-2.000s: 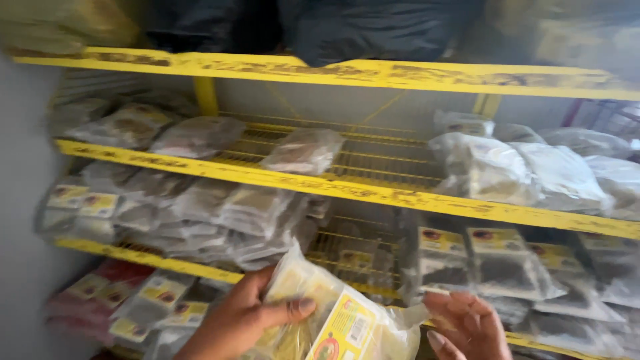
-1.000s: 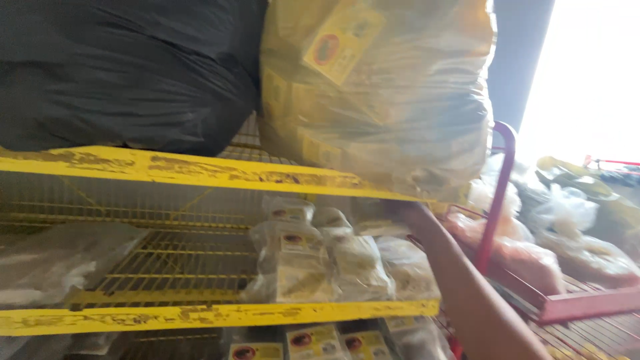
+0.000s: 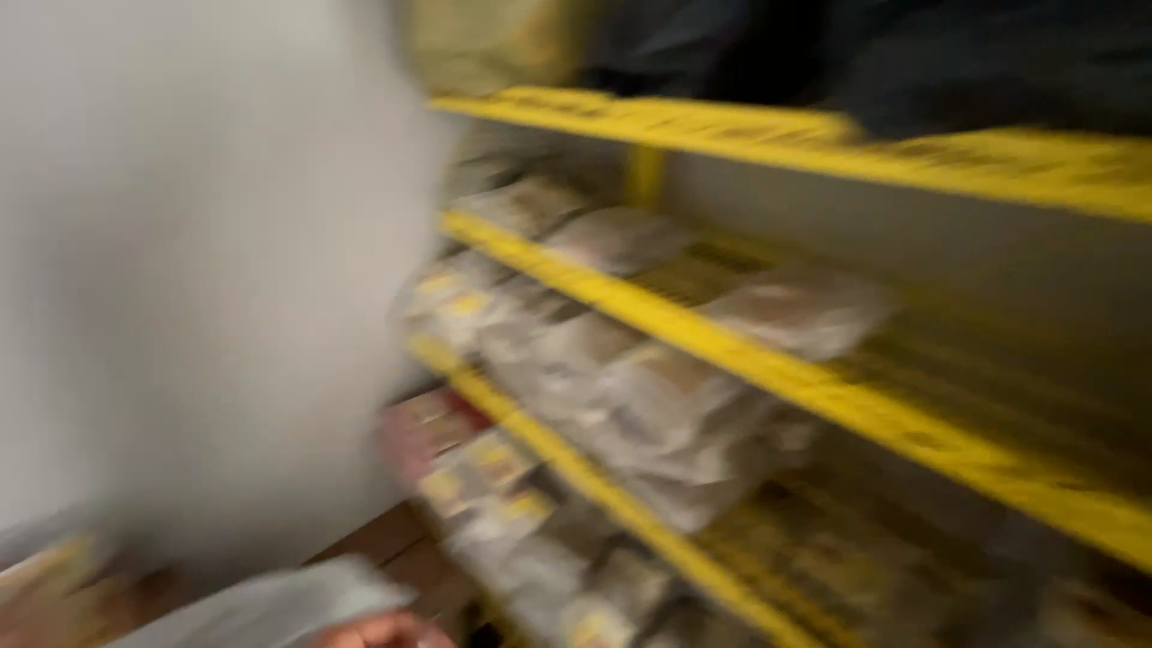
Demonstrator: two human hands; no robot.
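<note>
Strong blur covers the whole head view. At the bottom left edge lies a skin-toned patch that appears to be my left hand [image 3: 45, 621], beside a packet with a yellow label [image 3: 67, 562]. A greyish clear plastic bag [image 3: 279, 598] stretches rightward from there. Curled fingers of what appears to be my right hand [image 3: 387, 630] touch or sit just below the bag's right end; the rest of that hand is cut off by the frame. How firmly either hand grips cannot be made out.
Yellow metal shelving [image 3: 720, 346] runs from centre to right, stacked with several clear-bagged packets [image 3: 666, 387]. Dark bags [image 3: 990, 54] and a yellowish bag [image 3: 490, 45] fill the top shelf. A pale wall [image 3: 207, 270] stands left, with brown floor [image 3: 423, 571] below.
The view has swung far left from the red-framed rack. An arm reached toward the shelving one second ago; now fingers show low, by the plastic bag.
</note>
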